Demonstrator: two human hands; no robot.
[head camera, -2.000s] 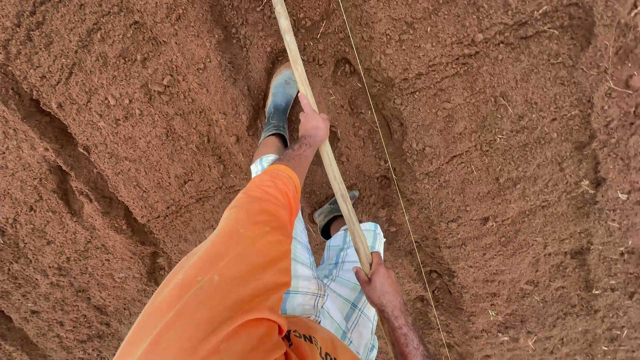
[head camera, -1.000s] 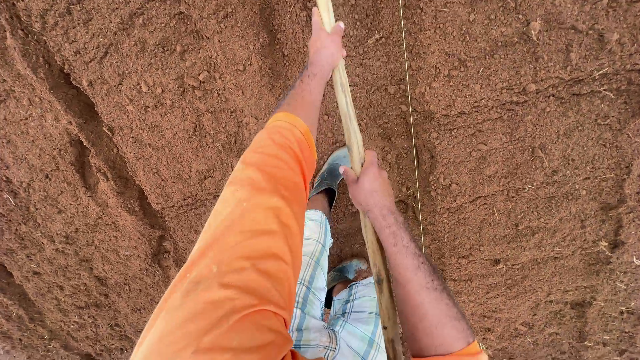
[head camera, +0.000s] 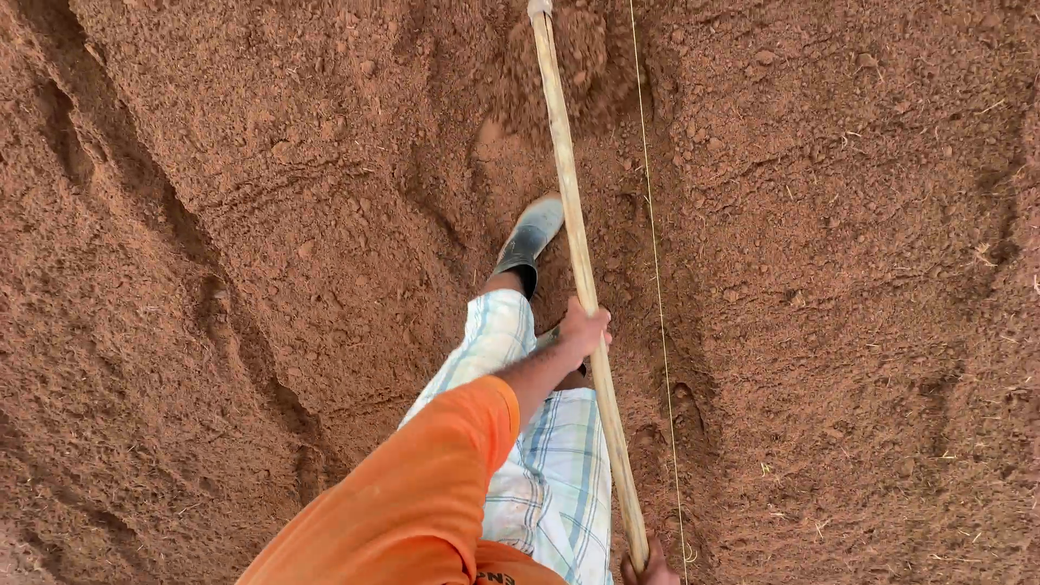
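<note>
A long wooden tool handle (head camera: 575, 207) runs from the top of the view down past my legs. My left hand (head camera: 587, 331) is closed around its middle, in front of my hips. Lower down, at the bottom edge, my right hand (head camera: 650, 565) grips the handle near its lower visible end. At the handle's top end a pale fitting (head camera: 539, 8) is partly cut off by the frame edge, so the tool's head is hidden. Loose reddish soil (head camera: 569, 81) is blurred beside that end.
A thin taut string (head camera: 656, 268) runs lengthwise just right of the handle. My boot (head camera: 532, 236) stands on the reddish soil left of the handle, with the other foot mostly hidden behind my left arm. A long furrow (head camera: 175, 203) crosses the ground at the left.
My left hand has come down from near the top of the view to my hips, and my right hand has moved down to the bottom edge. Soil near the handle's far end is now disturbed.
</note>
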